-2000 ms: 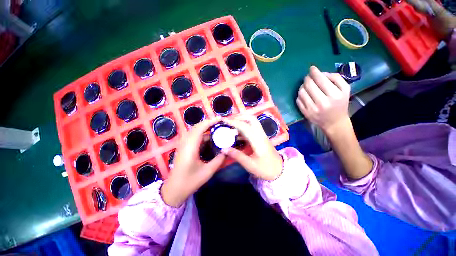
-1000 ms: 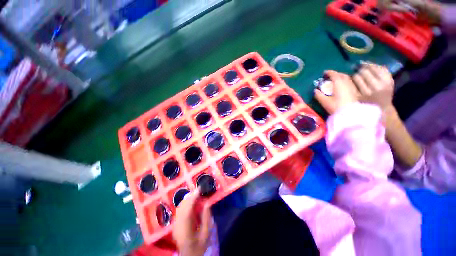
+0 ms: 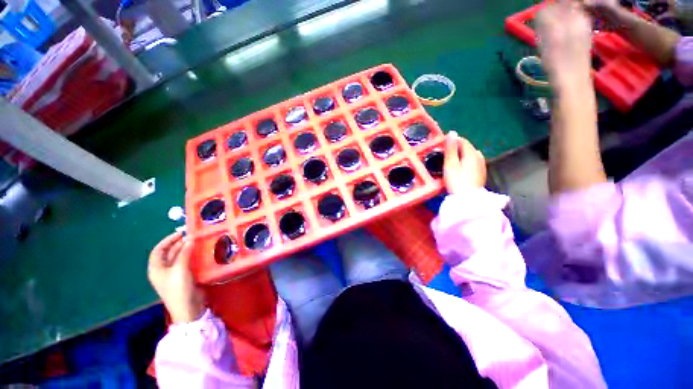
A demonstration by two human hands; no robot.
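The red-orange foam tray [image 3: 262, 260] lies tilted at the bench edge in front of me, with a round dark watch [image 3: 314, 169] in nearly every square pocket. One pocket near its left end is empty. My left hand [image 3: 175, 273] holds the tray's left near corner. My right hand [image 3: 463, 164] holds the right near corner, its fingers beside the corner watch. More red-orange tray material [image 3: 410, 235] shows below the tray, over my lap.
A yellowish tape ring [image 3: 434, 90] lies right of the tray; another [image 3: 532, 70] lies by the neighbour. The neighbour's arm [image 3: 575, 129] reaches over a second red tray [image 3: 624, 76]. A small white round item [image 3: 176, 213] and a pale metal post [image 3: 76, 156] are at left.
My right hand has come back from beside the neighbour's hand, without the watch, to the tray's right corner. My left hand has moved to the left corner. The neighbour's arm has moved up to their tray.
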